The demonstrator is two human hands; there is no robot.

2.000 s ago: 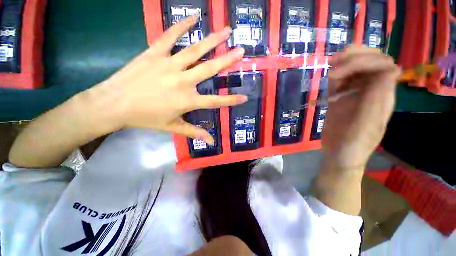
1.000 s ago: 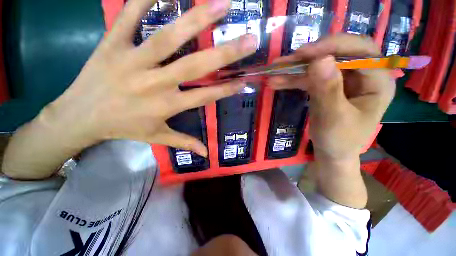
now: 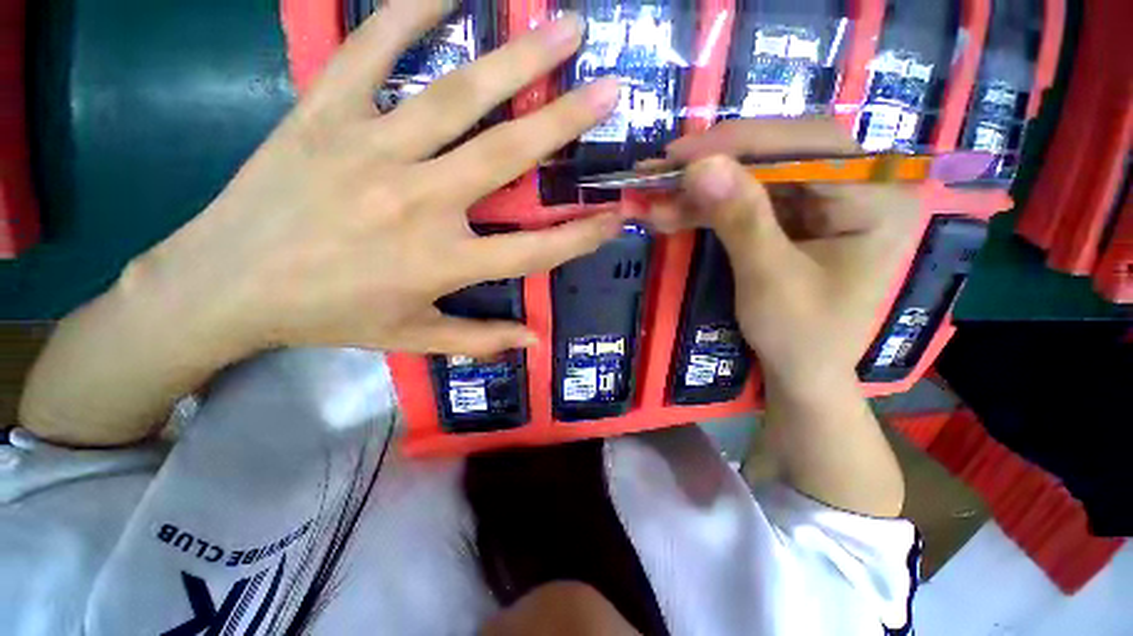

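My right hand (image 3: 808,236) holds tweezers (image 3: 857,169) with an orange grip and purple end; their silver tips point left, over the clear glossy sheet near a small dark patch (image 3: 562,184). I cannot tell whether the tips grip anything. My left hand (image 3: 360,224) is spread flat with fingers apart, over the left side of the red foam tray (image 3: 537,429) and the clear sheet (image 3: 714,37). Black open-backed phones (image 3: 596,311) with white labels lie in the tray's two rows of slots. The sheet lies across the upper row. My hands hide parts of several phones.
The tray lies on a dark green bench (image 3: 162,99), its near edge over my lap. More red foam trays stand at the right (image 3: 1093,137) and one edge shows at far left (image 3: 13,186). A stack of red trays (image 3: 1031,497) and a brown box (image 3: 926,491) are lower right.
The tray sits lower and slightly left compared with two seconds ago. My right hand has moved left with the tweezers, whose tips are now near my left fingertips. The clear sheet has shifted up off the lower row.
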